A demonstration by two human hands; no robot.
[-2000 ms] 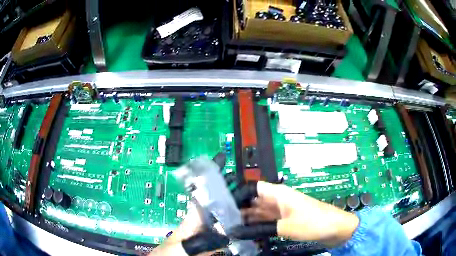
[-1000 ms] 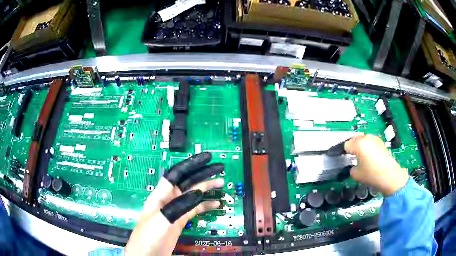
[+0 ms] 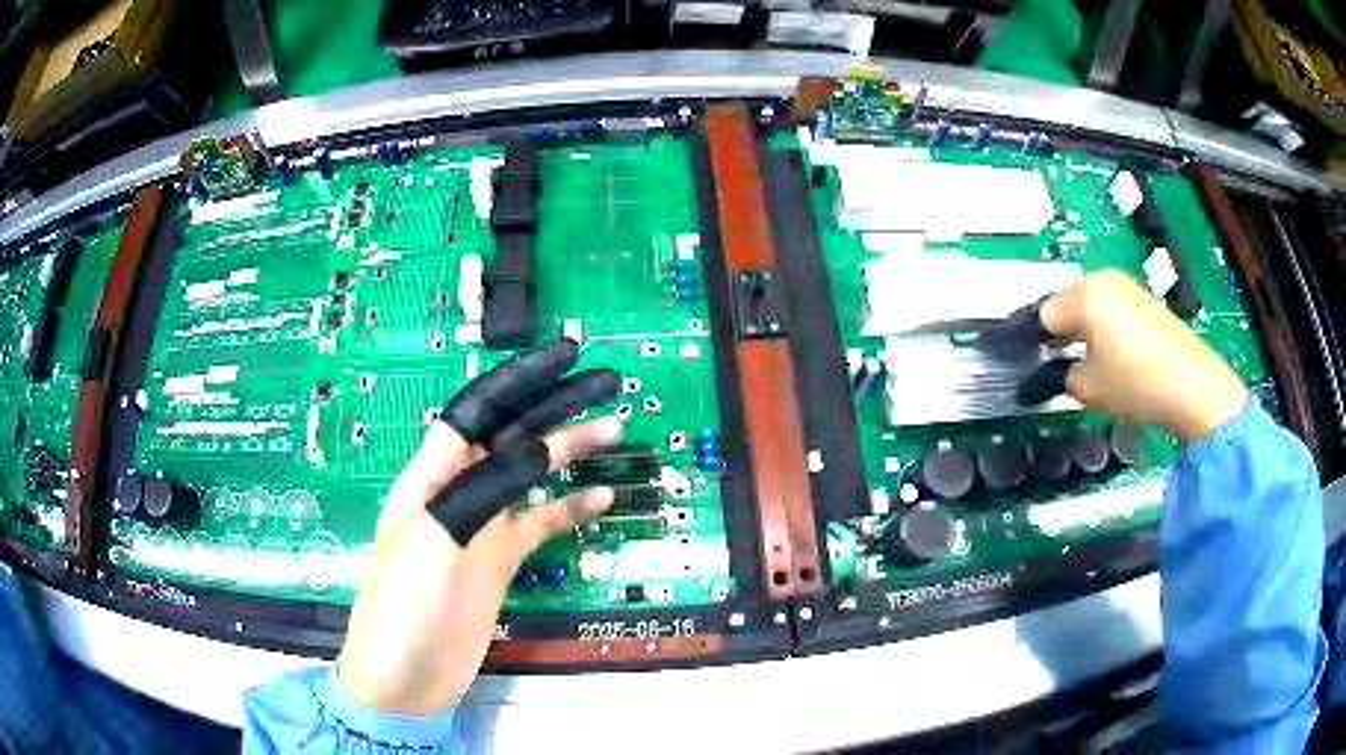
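Three silver-white heatsink assemblies lie parallel on the right green circuit board (image 3: 1092, 332). My right hand (image 3: 1129, 354), with black finger cots, is at the right part of the nearest heatsink assembly (image 3: 945, 387), thumb and finger pinching it where it sits on the board. The fingers hide part of it. My left hand (image 3: 473, 494), also with black finger cots, is over the left circuit board (image 3: 620, 317), fingers apart and empty. A row of black capacitors (image 3: 1004, 463) stands near the right board's near edge.
A red-brown carrier bar (image 3: 760, 398) separates the boards. Black blocks (image 3: 511, 244) stand in a column on the left board. A small upright daughterboard (image 3: 864, 106) is at the far edge. A metal rail (image 3: 591, 96) runs behind; bins stand beyond it.
Two seconds ago both hands were together around a silver part in front. It now lies on the right board under my right hand; my left hand is apart and empty. The view has tilted down.
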